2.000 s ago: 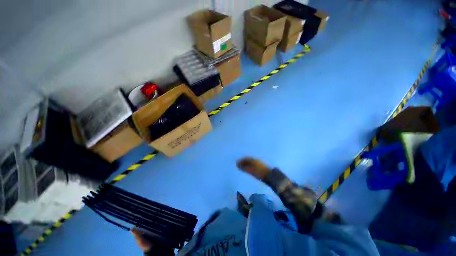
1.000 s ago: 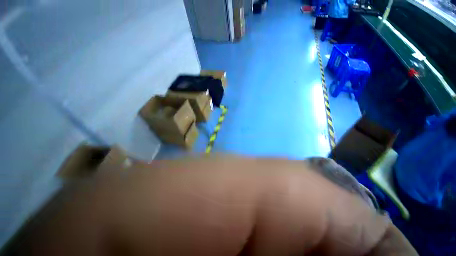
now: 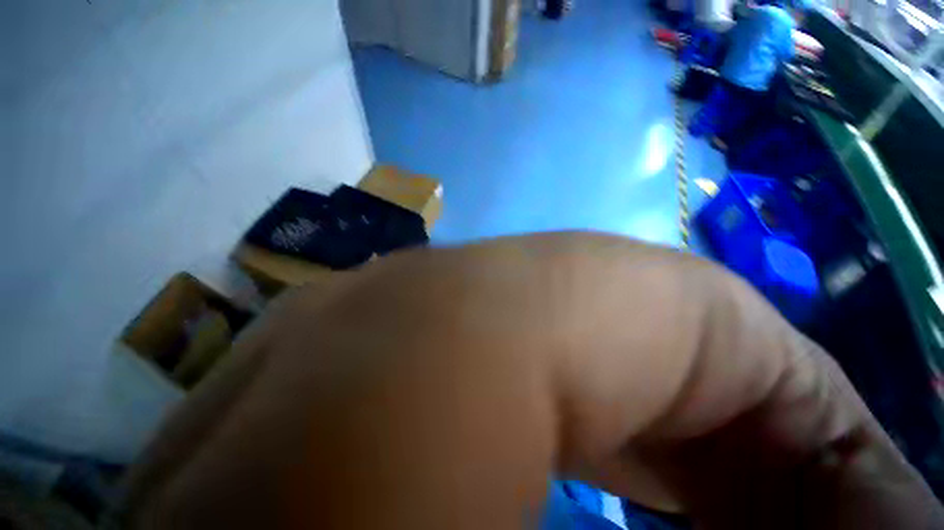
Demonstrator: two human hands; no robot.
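My right hand [image 3: 580,362] is very close to the lens, large and blurred, and covers most of the lower half of the view. Its fingers look bent, and the wrist side runs to the lower right corner. The fingertips are hidden or too blurred to make out, and no held thing can be seen. My left hand is not in view. The stack of thin black framed panels is not in view either.
Cardboard cartons [image 3: 406,194] and black items [image 3: 300,230] stand by the white wall on the left. A blue aisle floor [image 3: 538,145] runs ahead, with yellow-black tape. Blue bins or stools [image 3: 745,212], a seated person in blue [image 3: 759,50] and a green bench [image 3: 880,192] line the right.
Two seconds ago my left hand held black panels and my right hand was empty; then my right hand rose before the lens. Since one second ago the view has moved forward along the aisle.
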